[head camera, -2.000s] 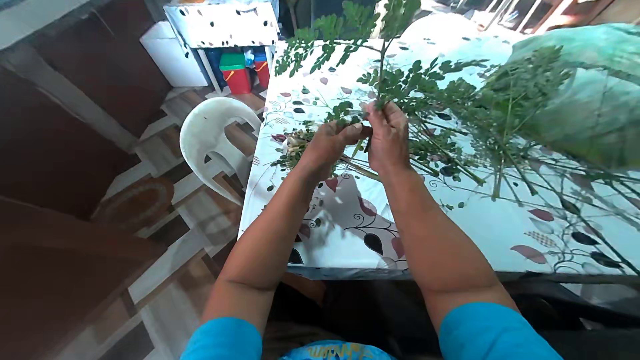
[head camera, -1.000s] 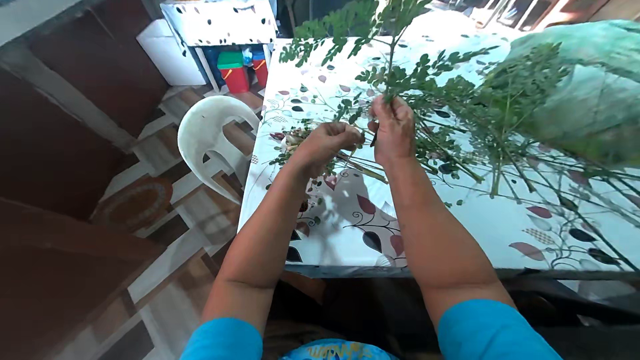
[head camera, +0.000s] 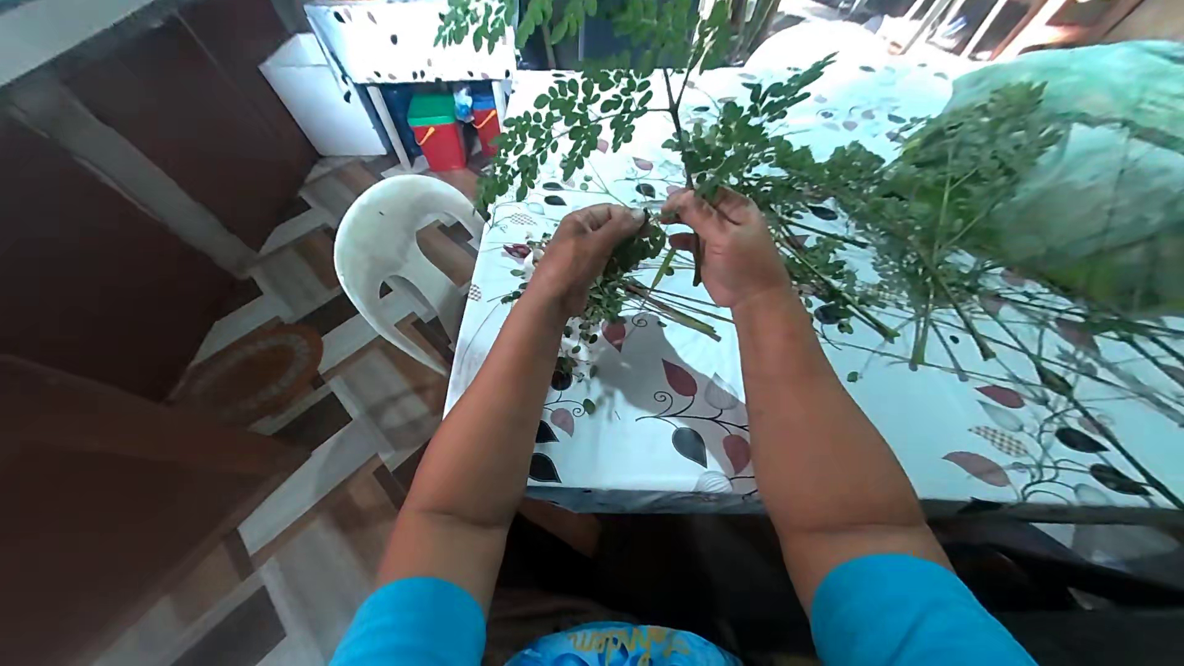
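My right hand is closed around the stem of a leafy green branch, which stands upright above the fingers, its small oval leaflets spreading to both sides. To the left of it, my left hand has thumb and fingertips pinched together near a dark sprig; leaves show just under and beside the fingers. Loose leaves and cut stems lie on the printed tablecloth below both hands. More leafy branches are heaped to the right of my right hand.
A translucent green plastic bag bulges at the table's right. The tablecloth has a leaf print. A white plastic chair stands left of the table. Further back are red bins, a small covered table and a white box.
The branch in my right hand shows its leaves spread more to the left than before. My left hand has shifted a little and stays close to my right hand.
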